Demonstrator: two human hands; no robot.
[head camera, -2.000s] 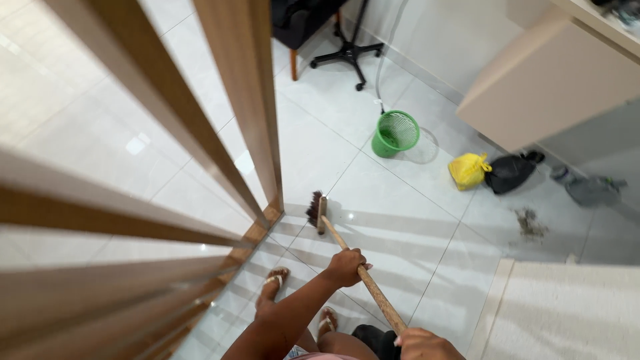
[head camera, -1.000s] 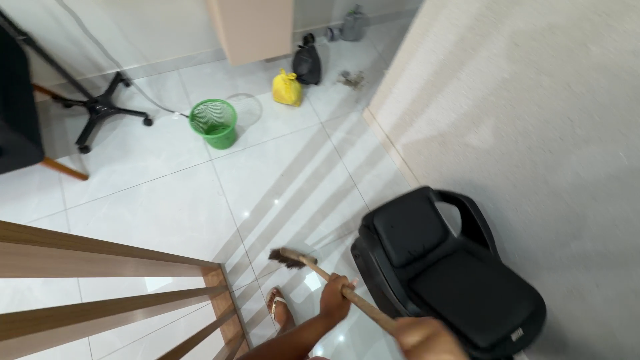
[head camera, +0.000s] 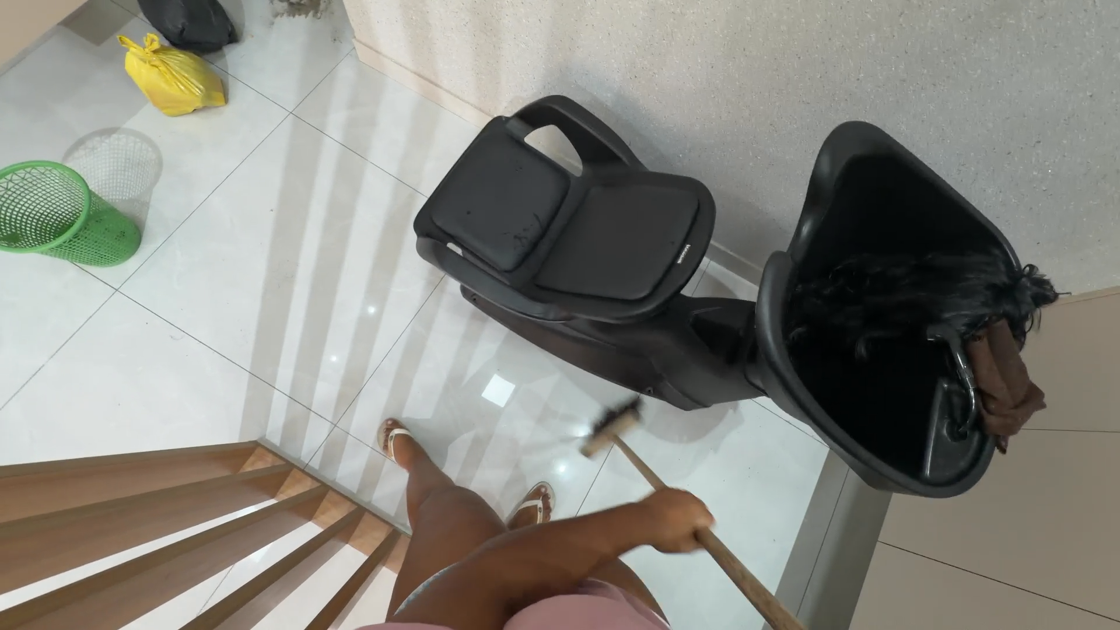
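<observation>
My left hand (head camera: 678, 520) is closed around the wooden handle of a broom (head camera: 744, 573). The dark bristled broom head (head camera: 611, 429) is blurred and lies over the white floor tiles, close to the base of a black salon shampoo chair (head camera: 582, 219). My right hand is out of view; the upper end of the handle runs off the bottom edge. To the right of the chair is a black shampoo basin (head camera: 787, 350) with a chrome faucet. Long black hair (head camera: 910, 284) hangs in the basin, and a brown cloth (head camera: 1006, 385) lies over its rim.
A slatted wooden partition (head camera: 175, 542) stands at the lower left, beside my sandalled feet. A green mesh basket (head camera: 105, 232), a tied yellow bag (head camera: 175, 79) and a black bag (head camera: 188, 22) are on the floor at the upper left. A speckled wall (head camera: 744, 79) runs behind the chair.
The view has swung far to the right, bringing the basin into sight. The broom head, earlier near the partition, is now beside the chair base. My right hand, seen on the handle before, has left view.
</observation>
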